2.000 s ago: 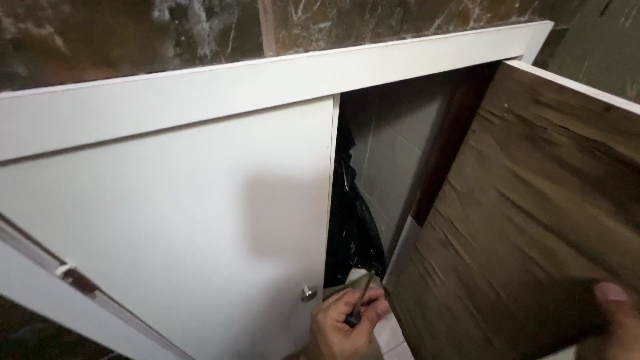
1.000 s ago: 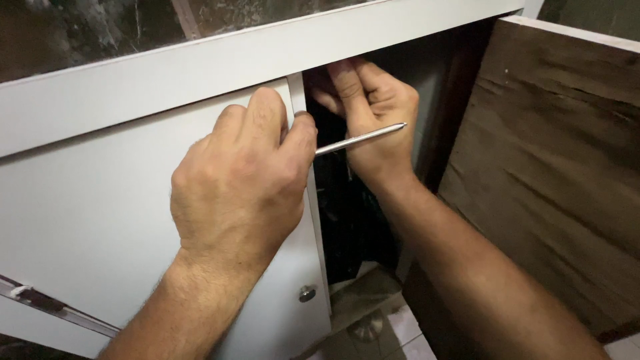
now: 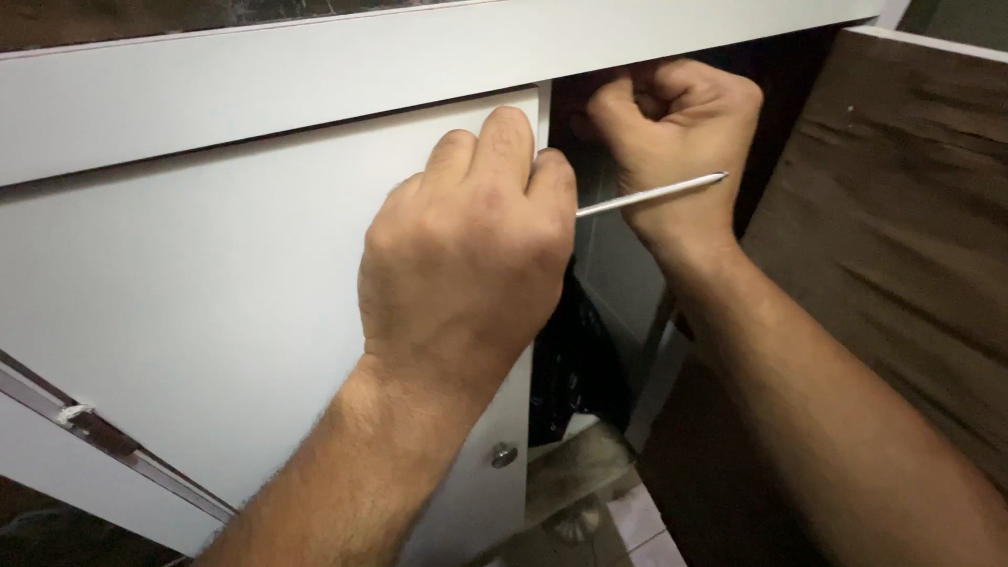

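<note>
My left hand (image 3: 472, 236) is closed around a screwdriver, whose thin metal shaft (image 3: 654, 194) sticks out to the right across my right wrist; its handle is hidden in the fist. The knuckles rest by the upper right edge of a white cabinet door (image 3: 236, 260) with a round metal knob (image 3: 503, 454). My right hand (image 3: 677, 118) reaches into the dark opening, just under the white frame (image 3: 315, 75). Its fingertips are bent inward and partly hidden, so what they touch cannot be seen.
The other door (image 3: 906, 197) stands open at the right, its brown, rippled inner face showing. A black plastic bag (image 3: 579, 362) lies inside the cabinet, above a dusty ledge (image 3: 579, 472). Light floor tiles (image 3: 638, 520) show below. A metal strip runs along the lower left.
Two seconds ago the screwdriver was held low, near the knob. Both hands then rose to the top of the opening. Over the last second my right hand has shifted a little to the right.
</note>
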